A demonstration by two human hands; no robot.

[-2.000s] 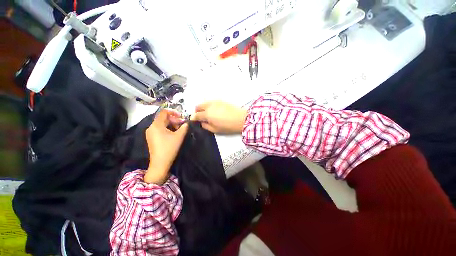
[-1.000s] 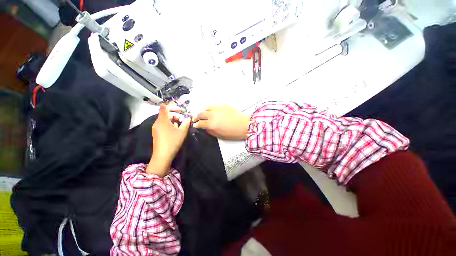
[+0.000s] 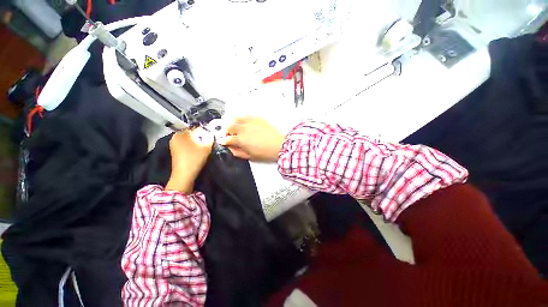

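Observation:
The black garment lies over the left end of the white machine bed, hangs down in front and heaps at the left. My left hand is at the presser foot and needle area, its fingers on the garment's edge. My right hand lies on the bed just right of it, its fingertips on the same edge. The fingertips of both hands are close together below the needle area. The small piece between them is blurred and partly hidden.
The white sewing machine head spans the top. Dark snips lie on the bed beside a red item. A white thread stand or lamp-like arm is at upper left. A white cord lies on black cloth at lower left.
The whole view has shifted slightly. My left hand has moved closer in under the needle area, and its fingers are less visible. My right hand stays beside it.

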